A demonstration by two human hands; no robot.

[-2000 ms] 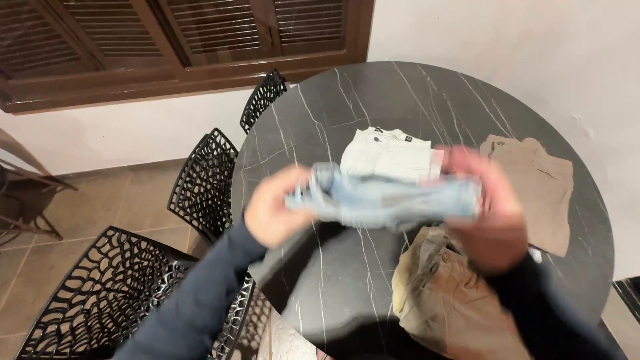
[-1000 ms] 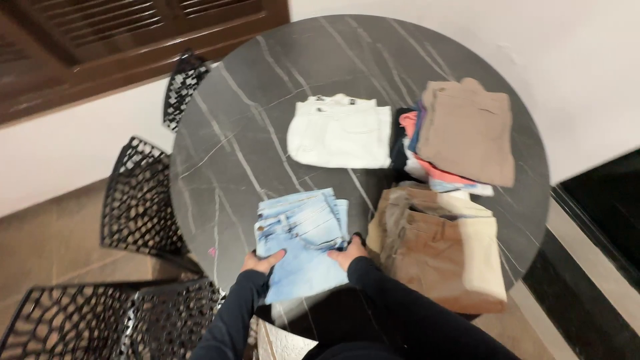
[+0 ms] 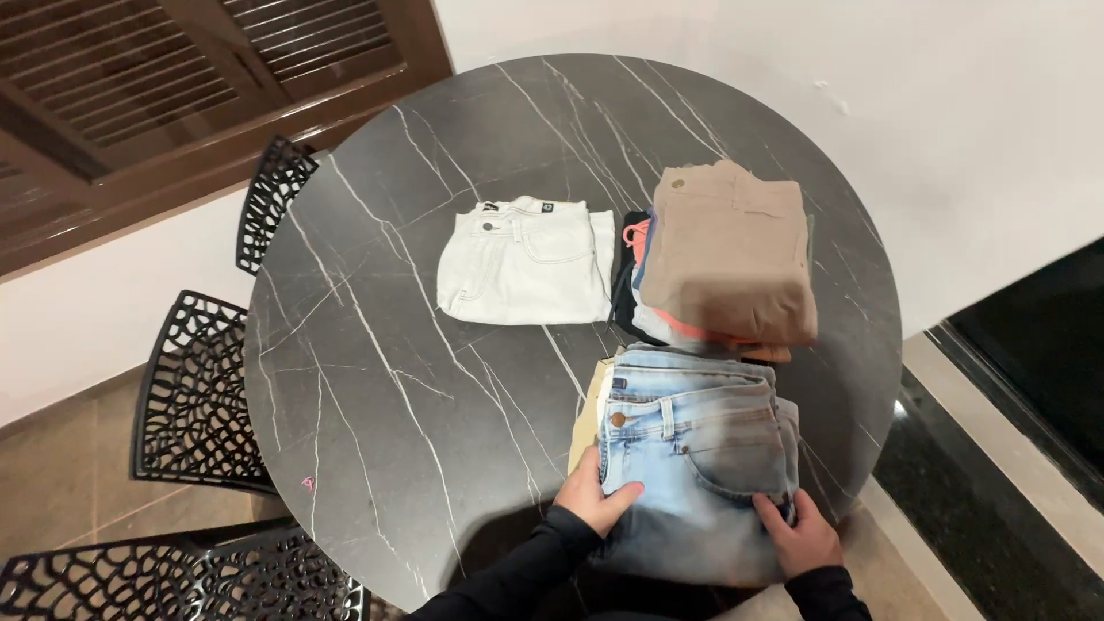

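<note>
Folded light-blue jeans (image 3: 699,466) lie on top of the pile of trousers at the table's near right. My left hand (image 3: 597,496) grips their left edge, thumb on top, and my right hand (image 3: 798,526) grips the right edge the same way. Tan cloth (image 3: 591,418) shows under the jeans on the left. Beyond them is a stack of folded clothes topped by brown trousers (image 3: 729,250), with coral, grey and black fabric beneath. Folded white jeans (image 3: 526,263) lie left of that stack.
The round black marble-patterned table (image 3: 371,345) bears all the clothes. Black openwork chairs (image 3: 203,397) stand along its left side. A white wall (image 3: 966,129) rises behind on the right, and brown louvred shutters (image 3: 129,78) are at the upper left.
The light-blue jeans were in the air between my hands, then on the tabletop left of the tan trousers. Now they are on top of that pile, moved to the right with both hands.
</note>
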